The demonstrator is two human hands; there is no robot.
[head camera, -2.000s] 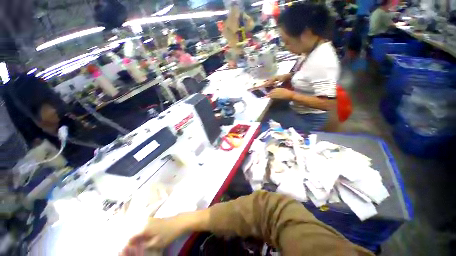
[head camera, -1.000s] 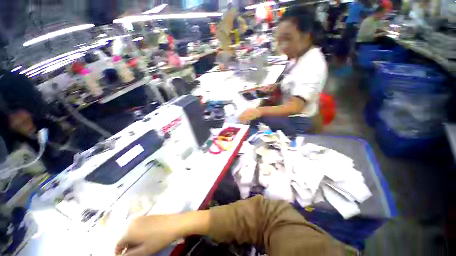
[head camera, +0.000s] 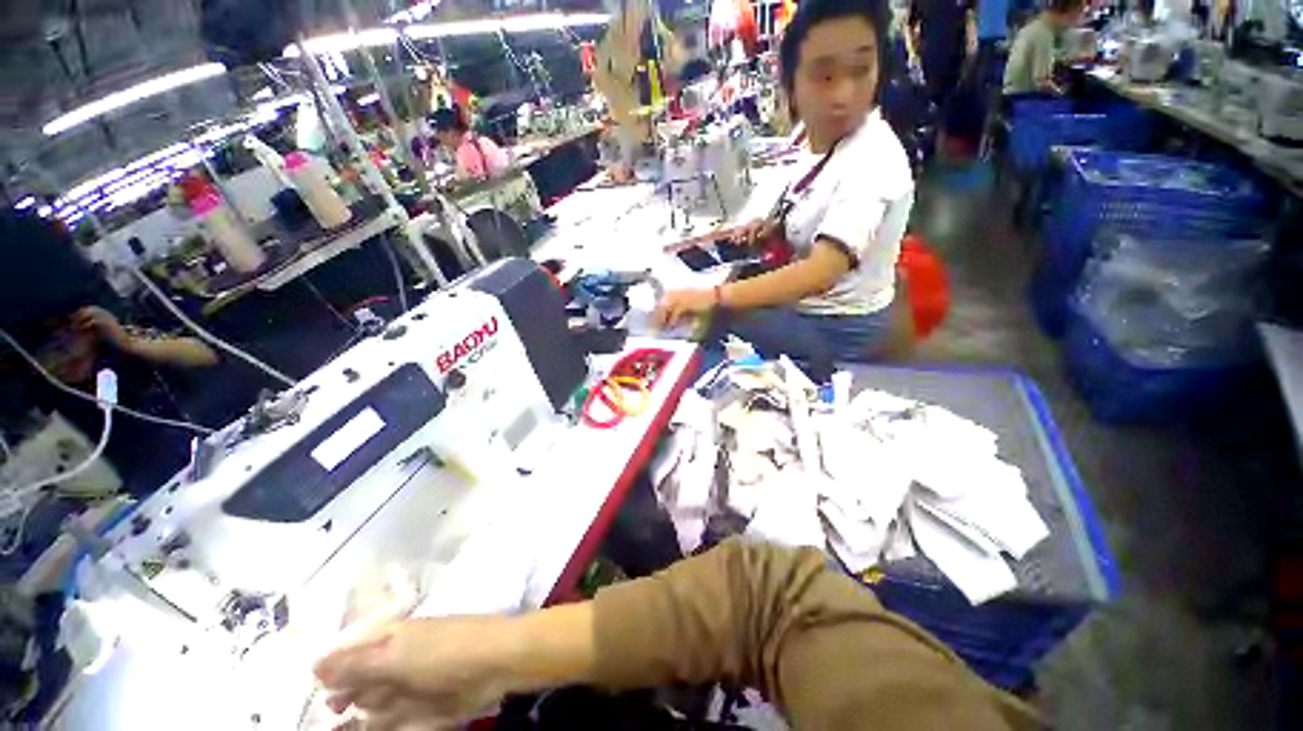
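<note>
My right hand, with a brown sleeve, is low on the glaring white table beside the sewing machine's needle area. Its fingers are bent; glare and the picture's edge hide whether they hold anything. A pale beige fabric piece lies just behind the hand, partly washed out. The white sewing machine with red lettering and a dark panel stands behind it. My left hand is not in view.
Scissors with red and orange-yellow handles lie at the table's right end. A blue-edged bin at the right holds a pile of pale cut pieces. A person in a white shirt sits beyond. Blue baskets stand farther right.
The view has shifted, and machine and bin sit farther left in the picture. My right hand stays low near the needle area. The person in white has turned their head and reached toward the table end.
</note>
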